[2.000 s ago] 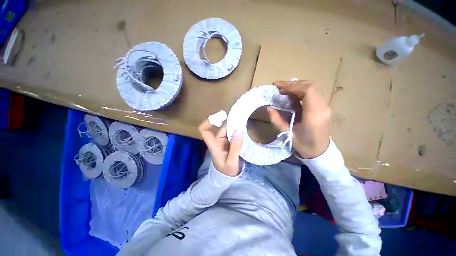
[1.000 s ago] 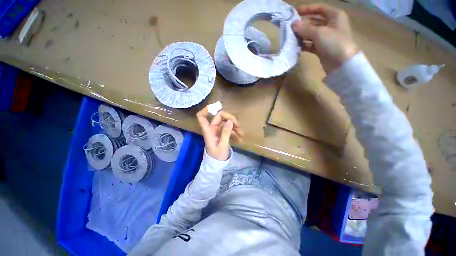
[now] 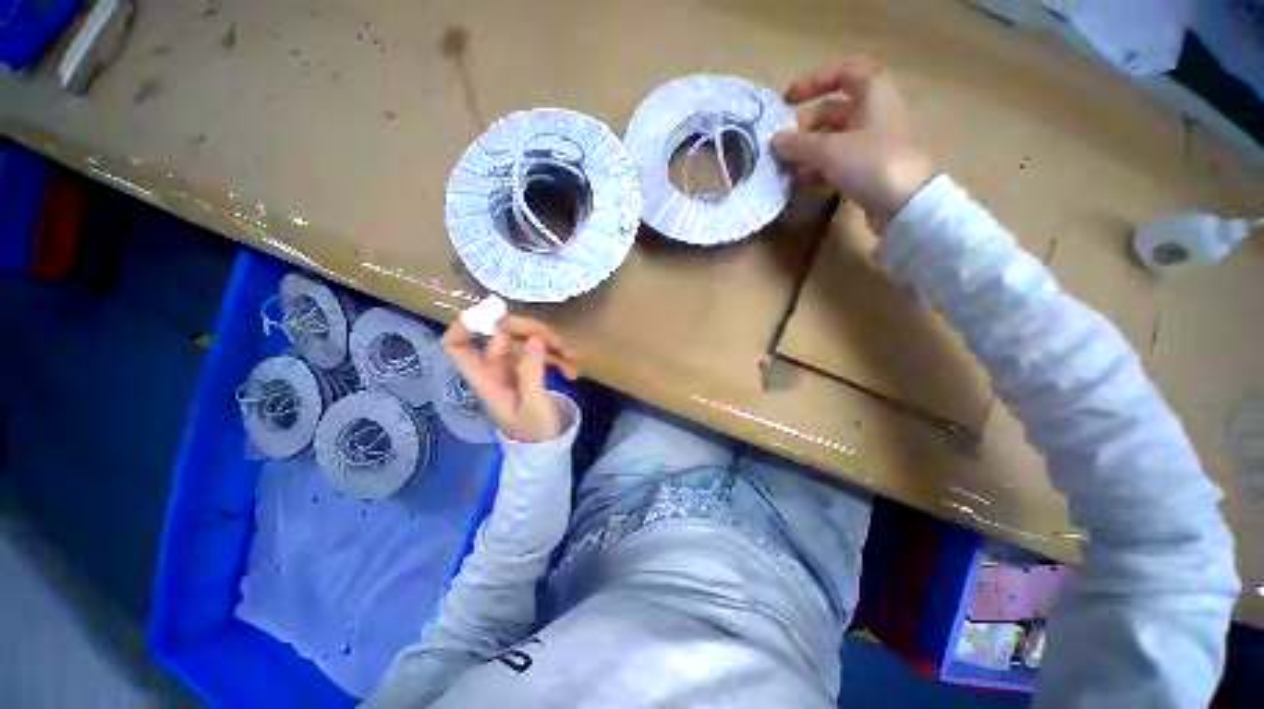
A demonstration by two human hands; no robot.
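A white wrapped coil lies on the bench right of the coil stack. My right hand pinches the coil's right edge between thumb and fingers. Whitish lead wires cross its centre hole. The coil stack stands close beside it, with looped lead wires in its hole. My left hand is at the bench's front edge below the stack, fingers apart and holding nothing. A small white finger wrap sits on its index fingertip. Whether another coil lies under the right one is hard to tell.
Tan cardboard covers the bench, with a cardboard pad on it. A white glue bottle stands at the right. A blue bin at lower left holds several coils. A small bin is under the bench at right.
The coil in my right hand has been lowered from above onto the spot right of the stack. My left hand moved left and slightly down. The camera view shifted a little.
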